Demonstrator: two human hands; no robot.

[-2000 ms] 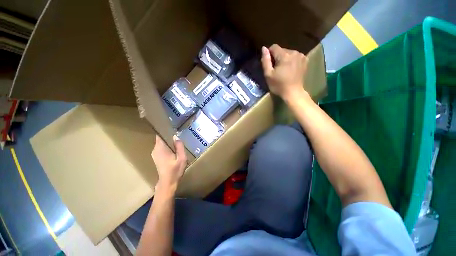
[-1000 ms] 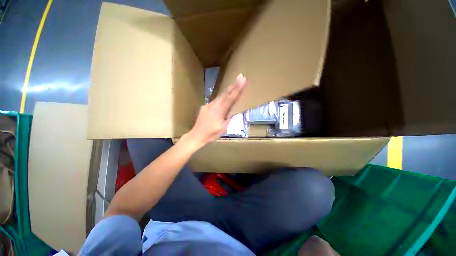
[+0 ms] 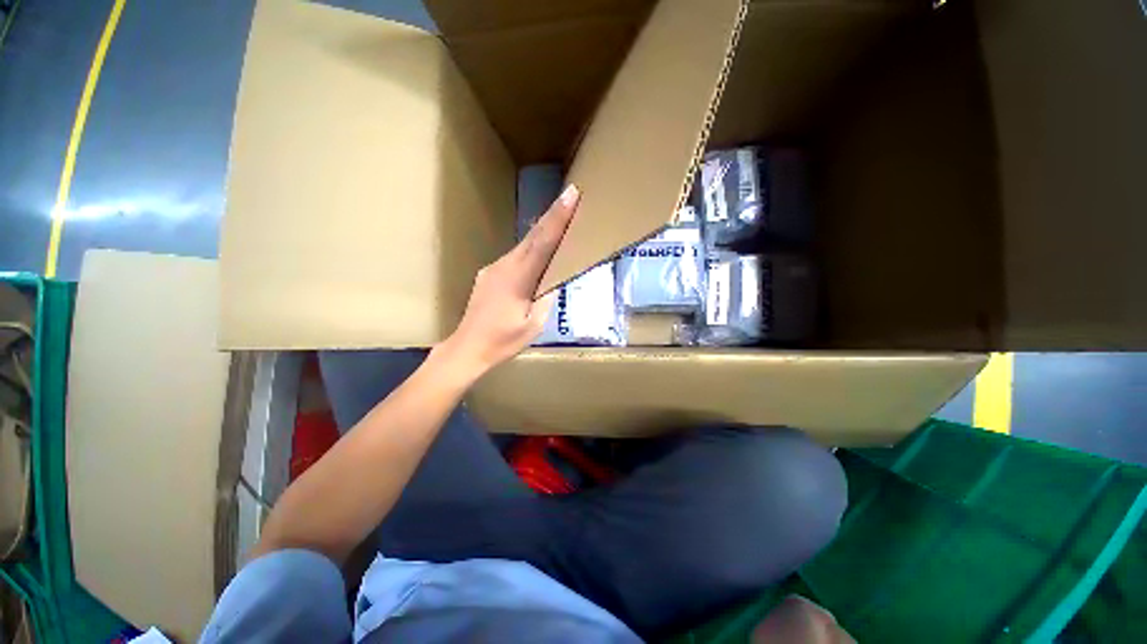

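My left hand grips the lower left edge of a loose cardboard sheet, its fingers lying along the face and the thumb hidden. The sheet stands tilted inside the large open carton. Grey polybagged packs with dark lettering lie on the carton floor, among them a pack in the middle and one at the right. The sheet covers part of the packs. Of my right arm only a bit of bare skin shows at the bottom edge; the right hand cannot be made out.
A carton flap is folded out to the left. More cardboard lies below it, beside a green bin at the far left. Another green bin is at the lower right. Something red shows between my legs.
My view has turned so the carton lies straight ahead. My right hand has left the carton. Since one second ago, my left hand and the sheet have shifted slightly left, uncovering more packs.
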